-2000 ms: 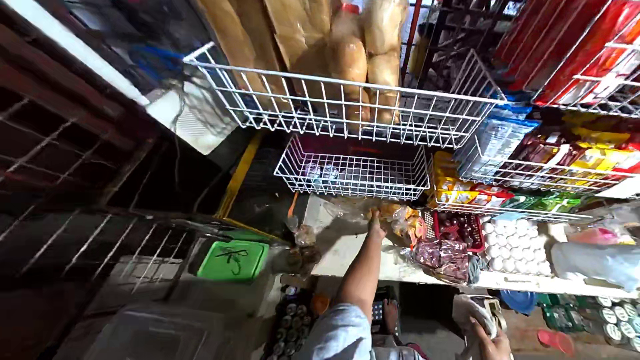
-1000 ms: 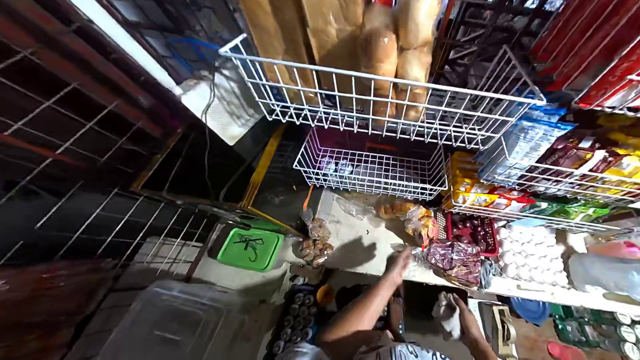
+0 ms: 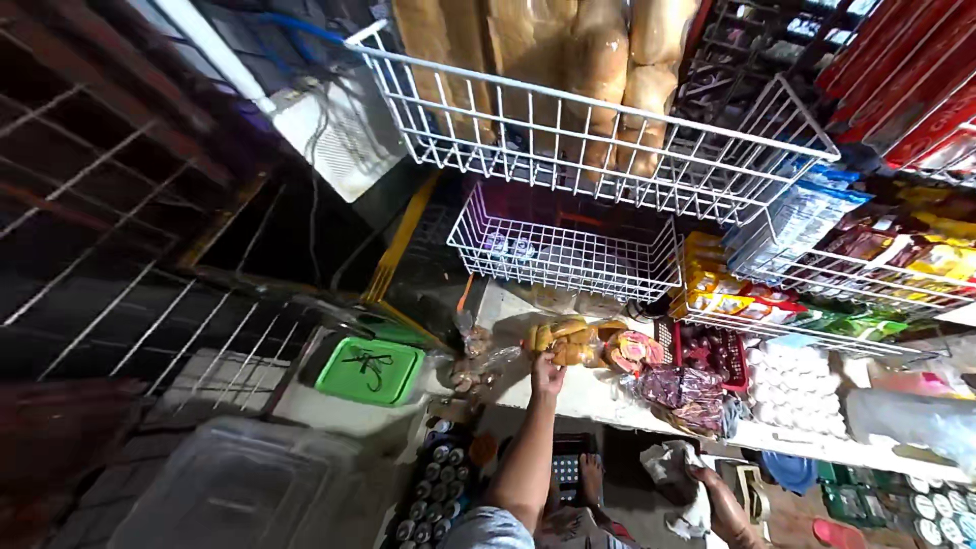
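My left hand (image 3: 547, 374) reaches over the white shelf (image 3: 518, 389), its fingers at the lower edge of a clear plastic bag of bread rolls (image 3: 568, 341). Whether the fingers grip the bag is not plain. Lower right, in front of the shelf, my right hand (image 3: 720, 499) holds a crumpled whitish cloth (image 3: 679, 480) that hangs down. Right of the rolls lies a pink and orange package (image 3: 634, 351), beside dark purple plastic packs (image 3: 686, 393) and a red plastic basket (image 3: 713, 354) of small dark red items.
Above hang white wire baskets, a large one (image 3: 595, 99) with long wrapped loaves and a smaller one (image 3: 564, 255). White eggs (image 3: 793, 389) stand right. A green-lidded container (image 3: 370, 371) is left, a clear plastic box (image 3: 229, 488) lower left, bottles (image 3: 438, 488) below.
My left hand has moved from the shelf's front area to the bag of rolls, which now lies stretched out to the left. My right hand still holds the cloth.
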